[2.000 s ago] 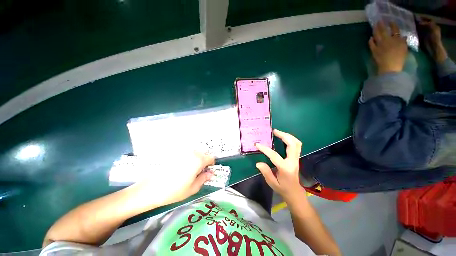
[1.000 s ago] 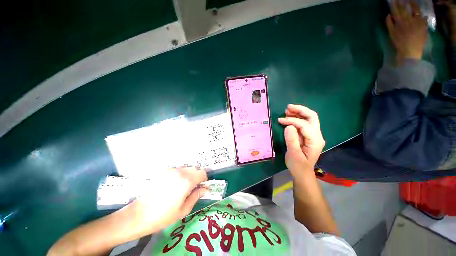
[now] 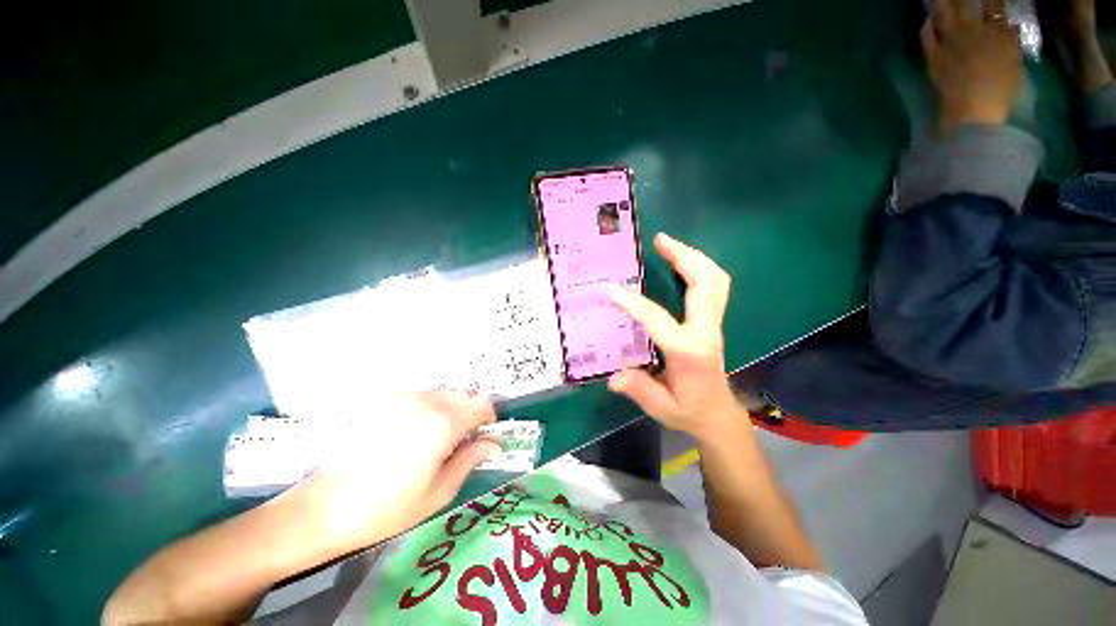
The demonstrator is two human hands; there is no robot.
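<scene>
A smartphone point(image 3: 587, 245) with a lit pink screen lies on the green surface at the right end of the white sheets. My right hand point(image 3: 685, 349) is over the phone's lower right, index fingertip at the screen, fingers spread, holding nothing. White overexposed sheets point(image 3: 379, 330) with faint dark print at the right end lie left of the phone. My left hand point(image 3: 416, 459) rests on a narrow whitish strip panel point(image 3: 263, 459) in front of the sheets, thumb and fingers on its right part, where greenish marks show. The hand covers the strip's middle.
The green work surface point(image 3: 355, 196) curves across the view, with a pale metal rail point(image 3: 245, 165) and post behind. At the right, another person's hand point(image 3: 975, 61) and denim sleeve point(image 3: 979, 263) reach over a clear silvery bag point(image 3: 1026, 31). Red crates point(image 3: 1046, 465) stand lower right.
My right hand has moved left from beside the phone, back onto its screen. The screen content has changed slightly. My left hand stays on the strip. The whole view has shifted a little.
</scene>
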